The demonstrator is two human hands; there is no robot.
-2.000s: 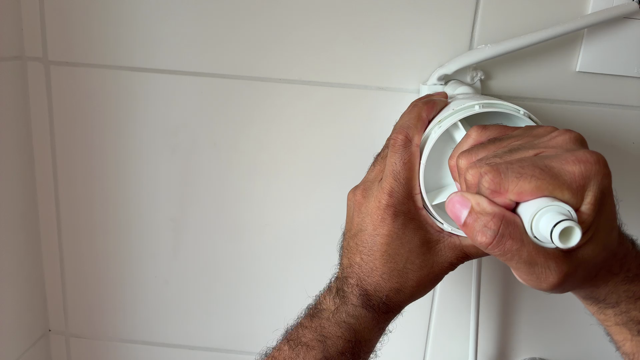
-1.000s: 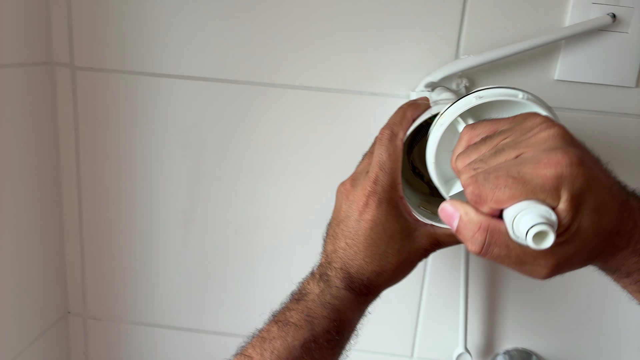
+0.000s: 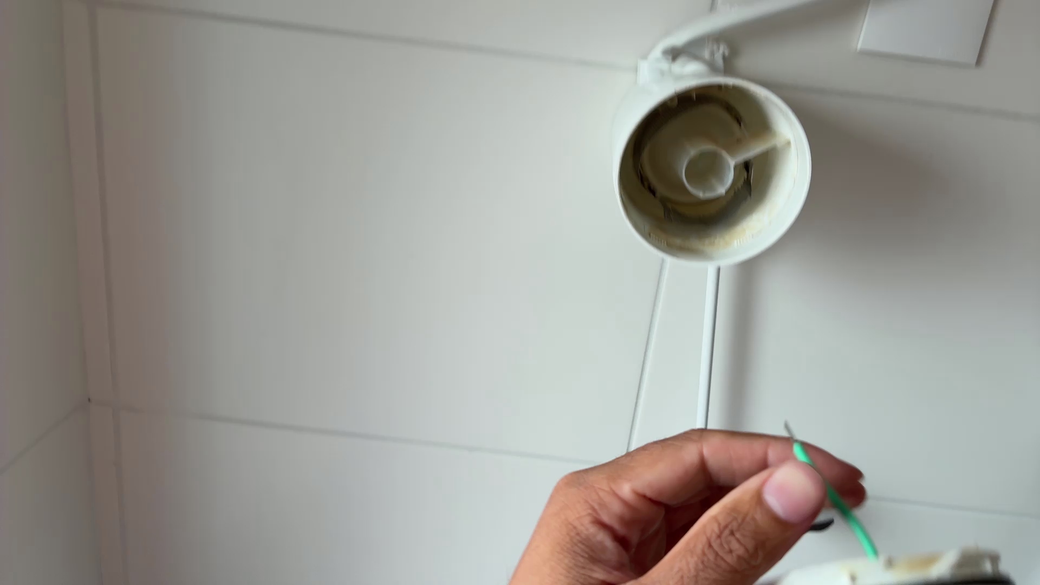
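The white plastic housing of an electric shower [image 3: 800, 166] hangs on the tiled wall, its round mouth facing me; inside are a central tube, a rib and brownish stains. Below it, my left hand [image 3: 691, 512] pinches a green insulated wire [image 3: 849, 516] with a bare end between thumb and fingers. A short dark wire end [image 3: 822, 526] shows by the fingers. The green wire runs down to a detached white plastic part [image 3: 918, 565] with stained edges, cut off by the bottom of the view. My right hand is out of view.
A white cable or tube [image 3: 756, 20] slopes from the top of the housing toward a white wall plate [image 3: 926, 28]. A thin white tube [image 3: 709, 349] drops down the wall below the housing. Pale tiles [image 3: 366, 227] meet a corner at the left.
The round lower part has come away from the housing, exposing its inside. My left hand has left the housing and moved down to the green wire. My right hand has gone out of view.
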